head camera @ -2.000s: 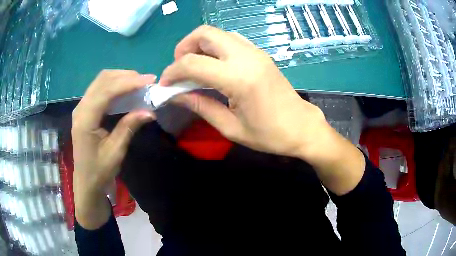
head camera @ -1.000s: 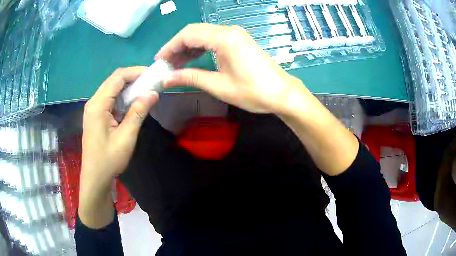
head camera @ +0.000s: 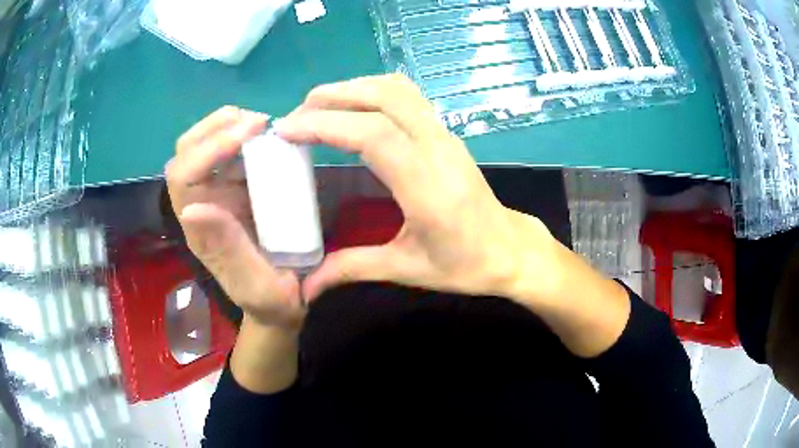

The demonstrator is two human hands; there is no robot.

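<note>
A white cylindrical body is held upright between my hands, with a translucent end at its bottom. My left hand holds it from the left side. My right hand is curved around its right side, with fingertips at its top end and the thumb at its bottom end. Behind my right hand, a clear blister tray lies on the green table. White stemmed units sit in its right part, and slots on its left side are empty.
A tub of white pieces and a small white square lie at the back left. Clear stacked trays stand at the left and right. Red stools show below the green table.
The white body has turned from slanted to upright and shows its side. My left hand has moved right, and my right thumb has dropped to the body's bottom end.
</note>
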